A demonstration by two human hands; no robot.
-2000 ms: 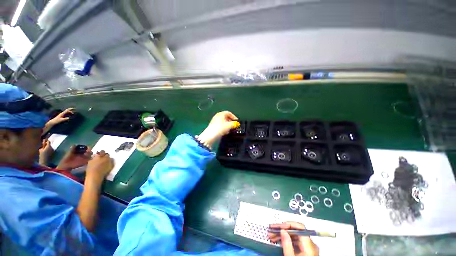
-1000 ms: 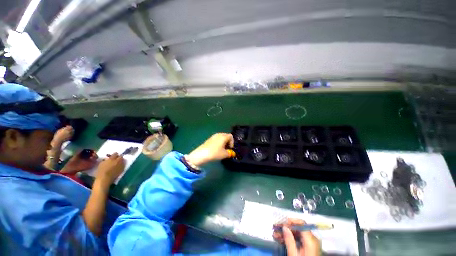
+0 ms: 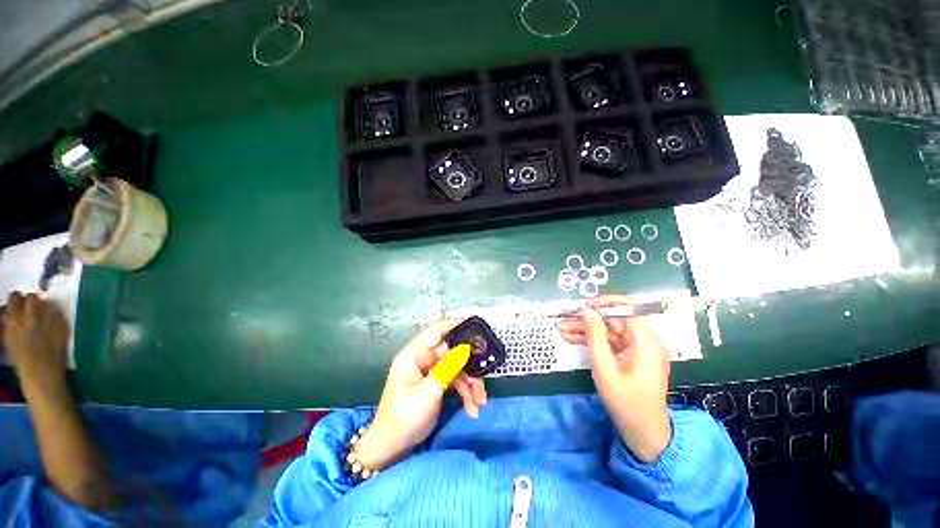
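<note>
My left hand [image 3: 417, 397], with a yellow finger cot [image 3: 449, 366] on one digit, holds a black square watch housing [image 3: 480, 349] with its round centre showing. My right hand [image 3: 629, 366] holds thin tweezers [image 3: 631, 309], their dark tip pointing left over the adhesive dot sheet [image 3: 528, 345]. The sheet lies flat, partly under the hands. The foam tray [image 3: 454, 219] stands behind; its front-left pocket is empty and the other pockets hold housings. Loose pale rings [image 3: 608, 257] lie between tray and sheet.
A dark pile of gaskets [image 3: 783, 191] lies on white paper [image 3: 855, 242] at right. Clear plastic trays [image 3: 876, 62] stand far right. A second tray [image 3: 763, 402] is at the bench edge. A cream tub [image 3: 134, 227] stands left, near another person's hand [image 3: 36, 330].
The view has turned down to the bench. My left hand has taken a housing from the tray's front-left pocket and brought it beside the dot sheet. My right hand still holds the tweezers.
</note>
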